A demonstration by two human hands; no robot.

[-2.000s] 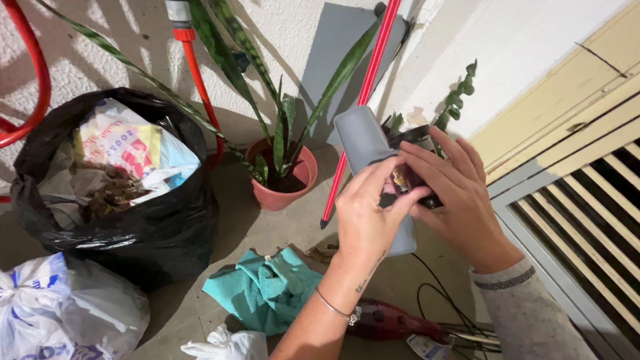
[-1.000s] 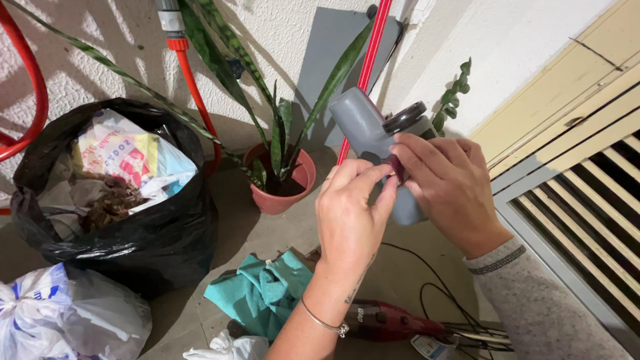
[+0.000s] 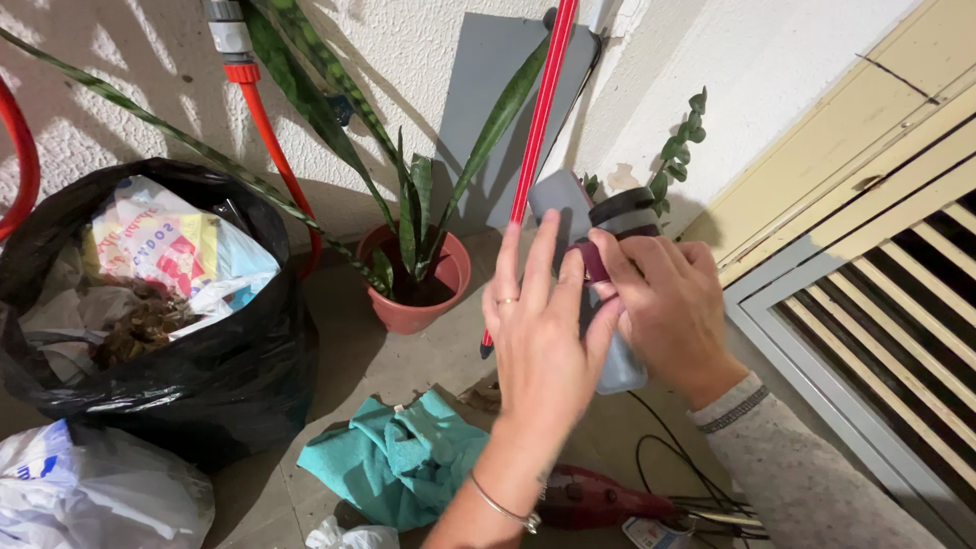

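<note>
Both hands meet at a small dark maroon piece (image 3: 593, 263), right of centre. My right hand (image 3: 663, 305) pinches it between thumb and fingers. Fingertips of my left hand (image 3: 545, 328) touch or lie beside its left side, the other fingers spread; whether they grip it is unclear. Behind the hands is a grey plastic object (image 3: 560, 200) with a black ringed round part (image 3: 625, 210); its middle is hidden by the hands. A red pole with white stripes (image 3: 543, 107) slants down behind my left fingers, its dark tip near the floor.
At left stand an open black garbage bag (image 3: 252, 381) with waste and a white plastic bag (image 3: 137, 488). A potted snake plant (image 3: 415, 313) stands by the wall. A teal cloth (image 3: 404, 457) and a red handheld appliance (image 3: 602, 496) with cables lie below. A slatted panel (image 3: 900, 305) is at right.
My left hand's fingers, curled in at the maroon piece one second ago, are now extended and spread. The hands stay close together in front of the grey object.
</note>
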